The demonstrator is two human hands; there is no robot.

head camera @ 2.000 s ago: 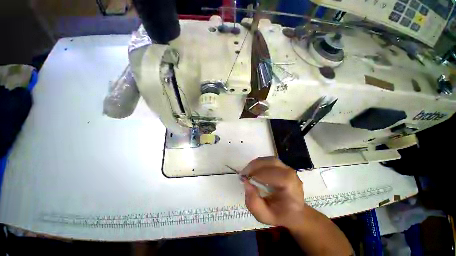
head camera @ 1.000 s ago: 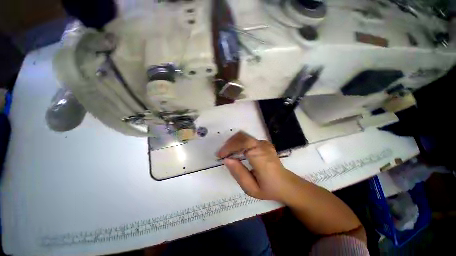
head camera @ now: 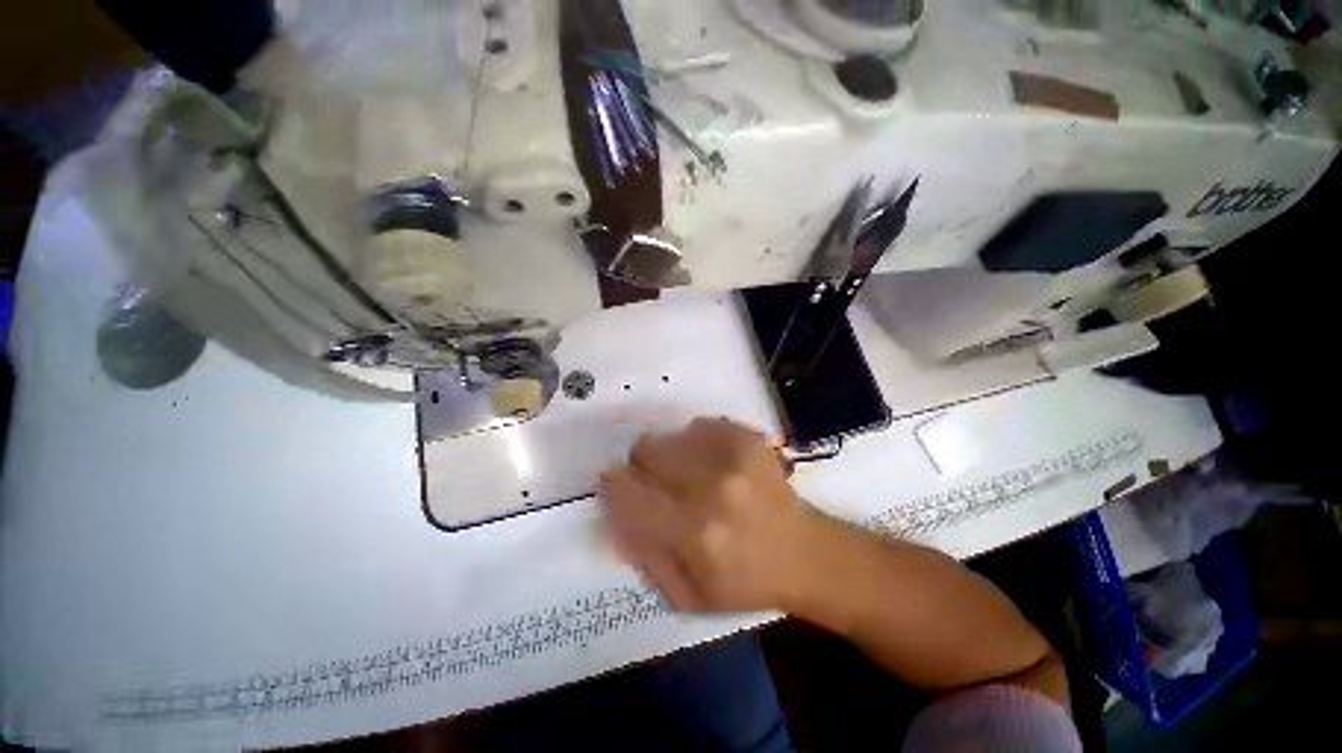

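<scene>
My right hand is blurred over the front of the machine bed, its fingers bent and pointing left. I cannot tell whether it holds the thin rod seen earlier. My left hand is not in view. The cream-white sewing machine head stands over the bed. The shiny needle plate and a pale yellowish block lie left of my hand. No cloth shows under the needle area.
A flat black phone lies right of the needle, with dark pointed scissors upright by the machine head. A printed ruler scale runs along the front edge. A blue basket with clear plastic stands lower right.
The view has shifted, so the machine sits further left and nearer. My right hand has gone from visibly pinching a thin rod to a blurred, bent-fingered pose where no rod can be made out.
</scene>
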